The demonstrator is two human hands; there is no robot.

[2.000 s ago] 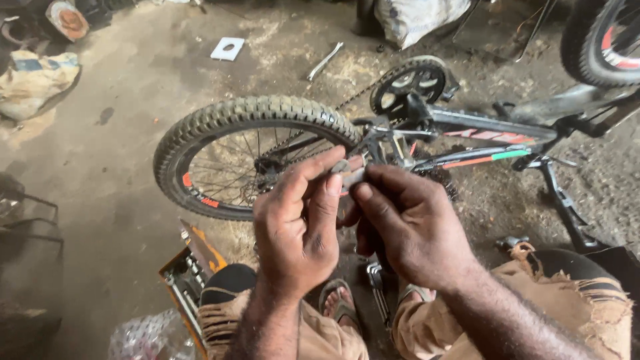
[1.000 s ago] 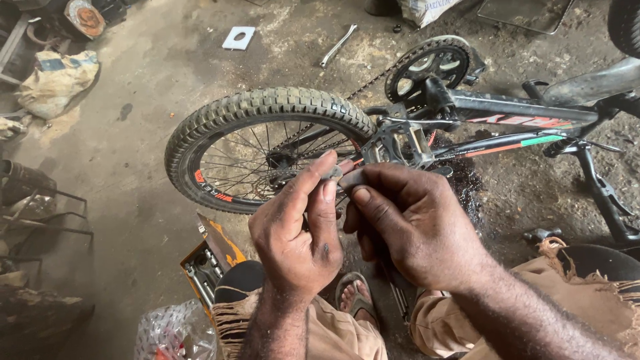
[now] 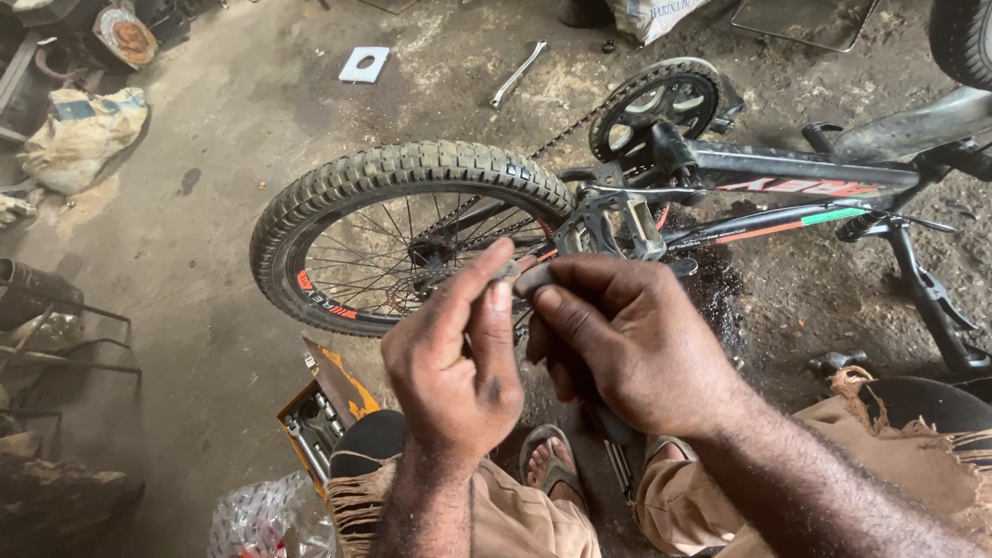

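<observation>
Between thumb and forefinger, my left hand (image 3: 461, 364) pinches a small grey part (image 3: 508, 270), too small to identify. My right hand (image 3: 635, 341) grips a small greyish piece (image 3: 533, 279) at its fingertips, close against the left one; whether the two pieces touch cannot be told. A dark object, mostly hidden, shows below the right palm. Behind my hands a black bicycle (image 3: 790, 172) lies on its side, its wheel with a knobbly tyre (image 3: 411, 161) at the left. A pedal (image 3: 612, 225) shows just above my right fingers, and the chainring (image 3: 655, 116) is farther up.
A combination wrench (image 3: 519, 75) and a white square with a round hole (image 3: 364, 64) lie on the floor beyond the wheel. An orange-edged socket set case (image 3: 310, 434) stands by my left knee, beside a clear plastic bag (image 3: 271, 515). A worn sack (image 3: 84, 139) is at the left.
The view has shifted somewhat. Both hands stay together at the bicycle, still pinching the small pieces; the left forefinger looks straighter than before.
</observation>
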